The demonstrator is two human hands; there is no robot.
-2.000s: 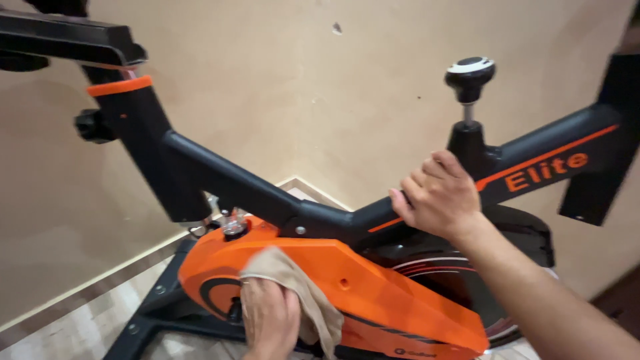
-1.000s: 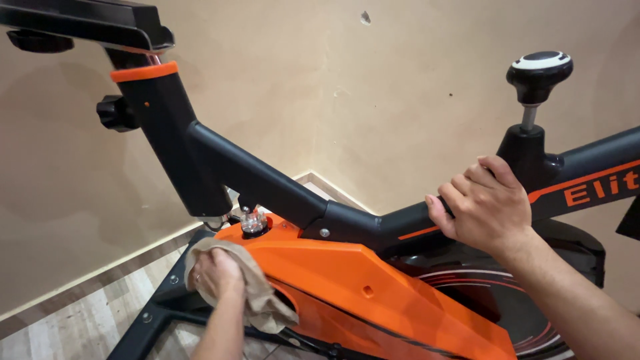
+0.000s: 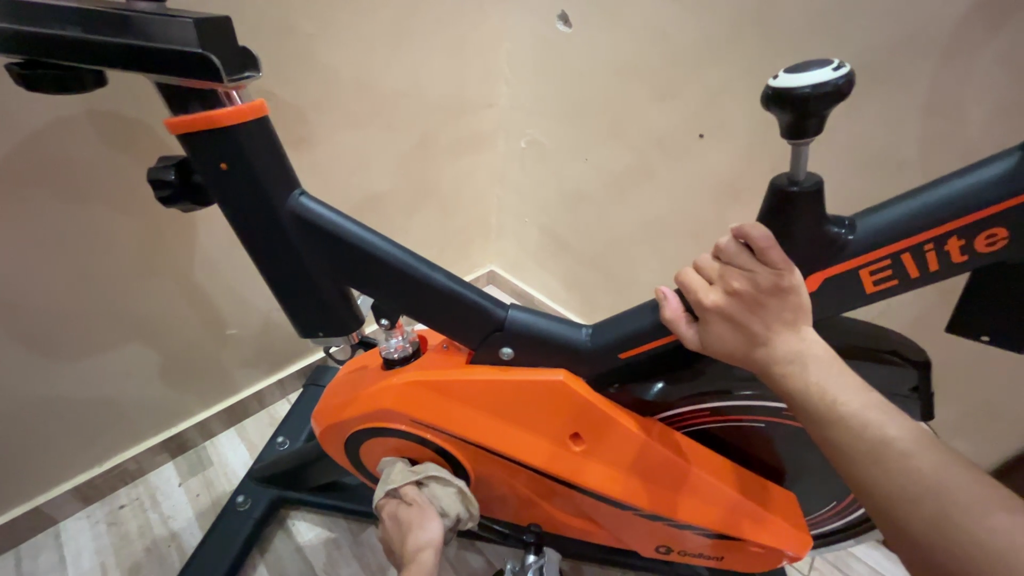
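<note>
My left hand (image 3: 410, 524) holds a beige cloth (image 3: 436, 492) against the round hub area of the orange chain guard (image 3: 520, 424) on a stationary exercise bike. My right hand (image 3: 744, 296) grips the bike's black frame tube (image 3: 640, 324), just below the black resistance knob (image 3: 806, 92) with its white ring. Under that arm is the dark flywheel (image 3: 768, 432) with red and white lines. A clear plastic part (image 3: 398, 344) stands on top of the guard near the seat post.
The seat post (image 3: 248, 216) with its black adjusting knob (image 3: 180, 182) rises at the left. A black base bar (image 3: 248, 496) rests on the wood-look floor (image 3: 136, 520). Beige walls (image 3: 416, 120) meet behind the bike. Part of a pedal (image 3: 532, 560) shows at the bottom edge.
My left hand and the cloth have moved from the guard's upper left end down to its round hub area. My right hand stays on the frame tube.
</note>
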